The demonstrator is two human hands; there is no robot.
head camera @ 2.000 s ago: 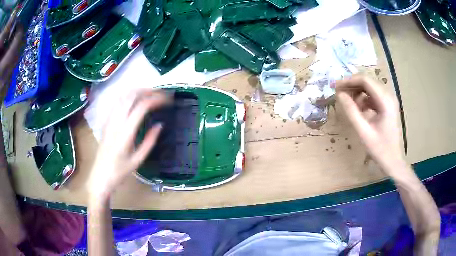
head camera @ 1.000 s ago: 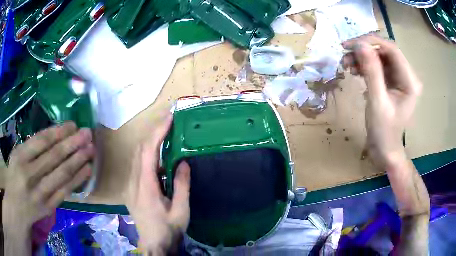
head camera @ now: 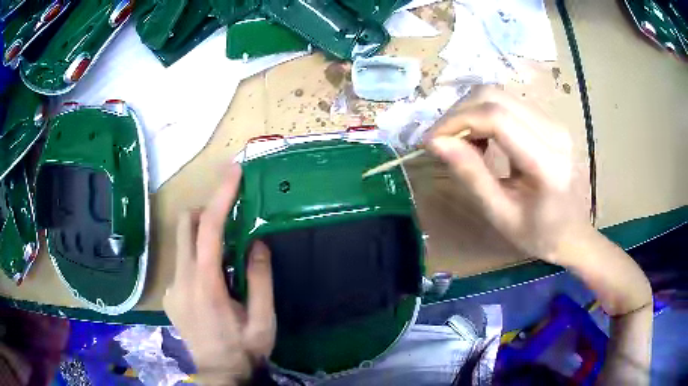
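Note:
A glossy green car body shell (head camera: 324, 177) lies in front of me, rear deck away from me, its black recess towards me. My left hand (head camera: 226, 279) holds its left side, thumb over the recess edge. My right hand (head camera: 502, 162) holds a thin tan stick (head camera: 403, 160) like a pencil. The stick's tip is at the right part of the rear deck, where the right hole was; the left hole shows. A whitish translucent dish (head camera: 386, 78) stands beyond the shell.
Another green shell (head camera: 130, 196) lies at the left. More shells (head camera: 68, 56) are stacked at the far left. Green panels (head camera: 268, 39) are piled at the far side on a white sheet (head camera: 181, 105). Crumpled tissue (head camera: 422, 109) lies beside the dish. The bench edge (head camera: 490, 279) is near me.
The shell was turned and drawn nearer. My right hand moved left from the tissue to the rear deck. Another person's hand at the left set down a shell and is gone.

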